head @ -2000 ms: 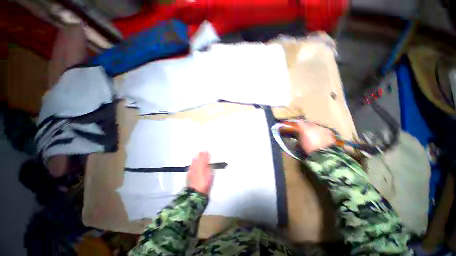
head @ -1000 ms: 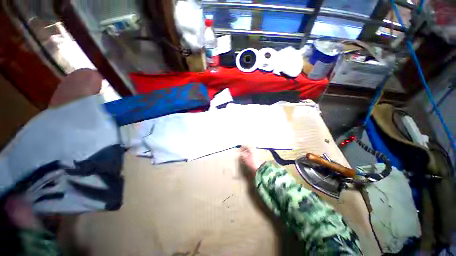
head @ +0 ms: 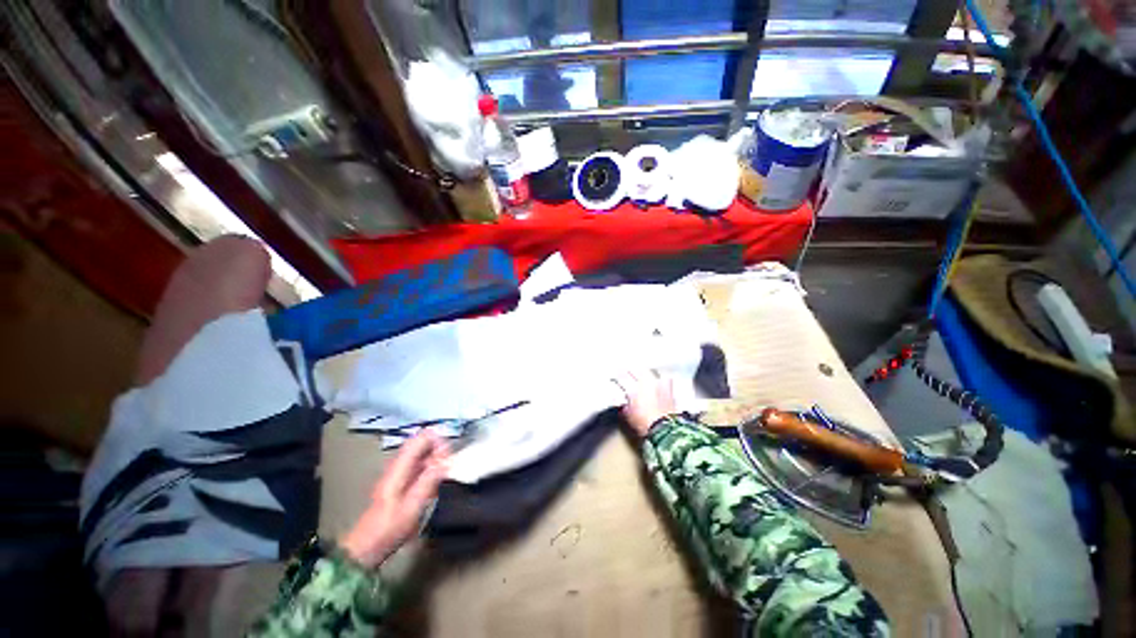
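A white garment panel point(head: 530, 430) with a dark underside lies at the front of the white pile point(head: 498, 355) on the board. Its near edge is turned so that a dark part point(head: 517, 499) shows towards me. My right hand point(head: 648, 401) has its fingers on the panel's near edge and appears to grip it. My left hand point(head: 401, 492) is at the panel's left corner, its fingertips at the cloth; whether they grip it is unclear. The steam iron point(head: 816, 459) with its orange-brown handle rests on the board, right of my right hand.
White and black cloth point(head: 206, 436) drapes over the board's left end. Behind the board are a blue patterned bundle point(head: 399, 305), red cloth point(head: 374, 256), a bottle point(head: 505, 162), rolls and a tin. A dark hose point(head: 965, 399) and pale cloth point(head: 1022, 523) are at right.
The panel I was pressing has left the middle of the board. I let go of the iron. My left hand has come in from the left, and the pile's front panel has moved towards me.
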